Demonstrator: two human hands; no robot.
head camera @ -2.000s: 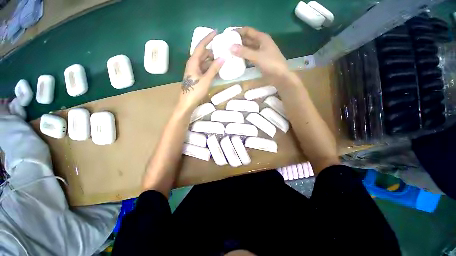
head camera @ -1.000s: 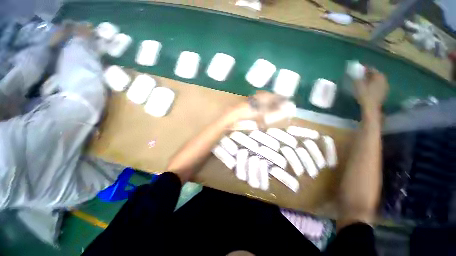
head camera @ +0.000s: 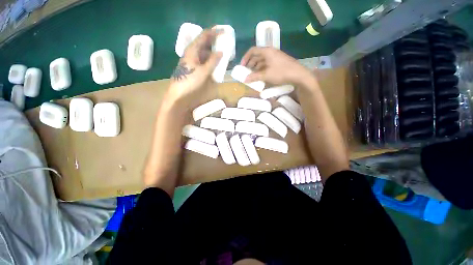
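Observation:
My left hand (head camera: pixel 201 58) is at the belt's near edge with a white charging case (head camera: pixel 220 66) held on edge in its fingers. My right hand (head camera: pixel 267 66) holds another white piece (head camera: pixel 247 77), tilted, just right of it; whether it is a whole case or a half I cannot tell. Several cases on edge (head camera: pixel 238 114) lie clustered on the cardboard bench cover (head camera: pixel 140 142) between my forearms. More cases lie broad face up on the green belt (head camera: pixel 171 15), some right behind my hands.
Three set-aside cases (head camera: pixel 81 114) lie at the bench's left. A person's grey sleeve (head camera: pixel 26 155) is at far left. Black blister trays (head camera: pixel 415 83) stand at right beside a slanting metal bar (head camera: pixel 384 39). Pink parts (head camera: pixel 305 175) show at the bench edge. A yellow scrap (head camera: pixel 312 29) lies on the belt.
My right hand has come back from the far right of the belt to beside my left. The view has swung, and both hands now hold white pieces close together. The neighbour's sleeve sits lower.

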